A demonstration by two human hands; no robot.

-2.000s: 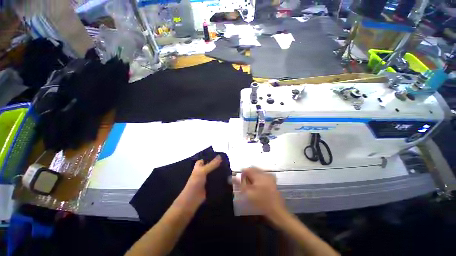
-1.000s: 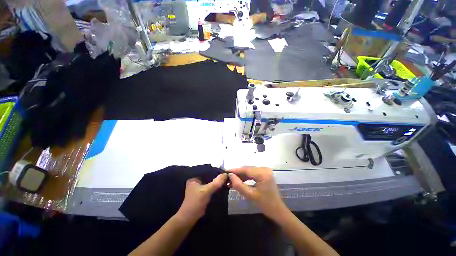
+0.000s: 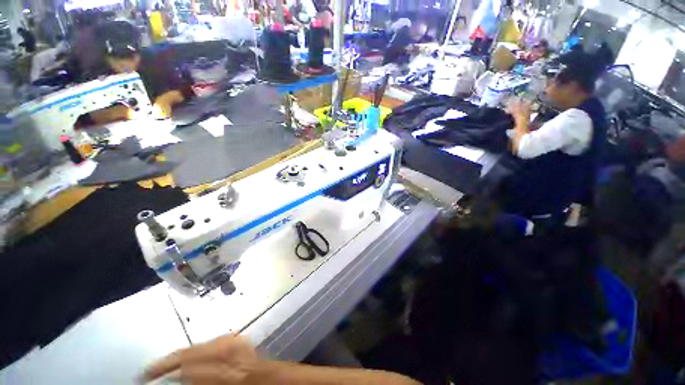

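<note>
My right hand (image 3: 206, 362) is at the bottom edge, low over the white table in front of the machine. It is blurred and partly cut off, so I cannot tell whether its fingers hold anything. My left hand is out of the picture, and so is the black piece from before. The white sewing machine (image 3: 274, 214) stands slanted across the middle, its needle end at the left. Black-handled scissors (image 3: 311, 241) lie on the machine bed. A large black cut panel layer (image 3: 82, 252) lies behind and left of the machine.
A person (image 3: 574, 143) sits at the right by dark cloth (image 3: 451, 124). Another person (image 3: 124, 60) works at a second machine (image 3: 75, 105), back left. A lime green basket (image 3: 327, 114) stands behind the machine. A blue basket (image 3: 627, 323) is low right. Grey cloth (image 3: 225, 150) lies behind.
The view has swung to the right and up. The machine now appears further left and slanted. My left hand and the black piece have left the picture; my right hand appears lower and further left.
</note>
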